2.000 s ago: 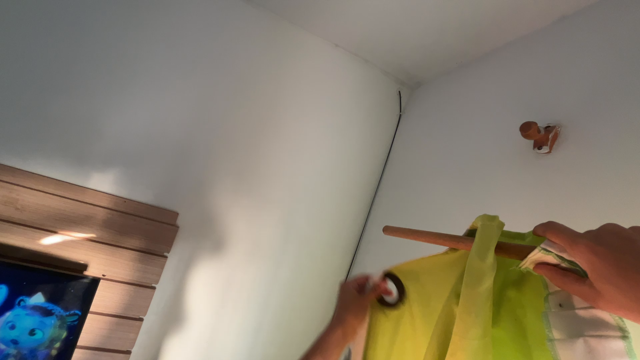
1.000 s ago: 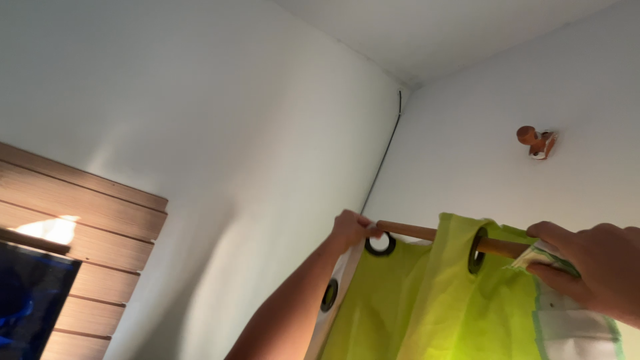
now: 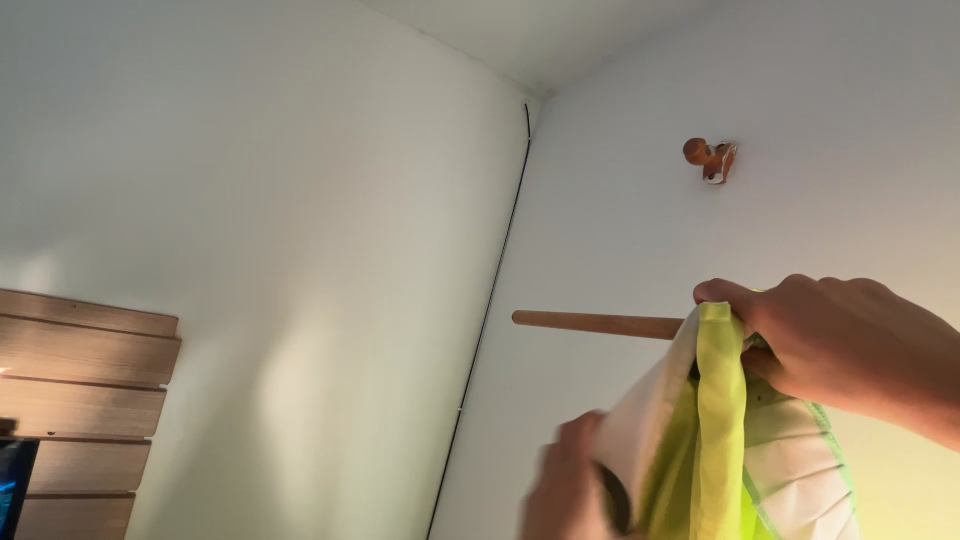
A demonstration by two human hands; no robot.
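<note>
A wooden curtain rod point(image 3: 600, 324) points left, its bare end free of any support. The yellow-green curtain point(image 3: 721, 420) hangs bunched from it, a white backing showing on its left side. My right hand point(image 3: 832, 337) grips the rod and the gathered top of the curtain. Lower down, my left hand point(image 3: 566, 480), blurred, holds the curtain's edge beside a dark grommet point(image 3: 615, 499). White pleated fabric with a green border point(image 3: 802, 465) hangs below my right hand.
A wooden bracket point(image 3: 709, 161) is fixed high on the right wall. Down the wall corner runs a black cable point(image 3: 495, 281). Slatted wood panelling point(image 3: 90, 360) and part of a screen point(image 3: 15, 480) stand at the lower left.
My left hand has moved down from the rod's end with the curtain's edge. The curtain has slid right and bunched by my right hand, baring the rod's left end.
</note>
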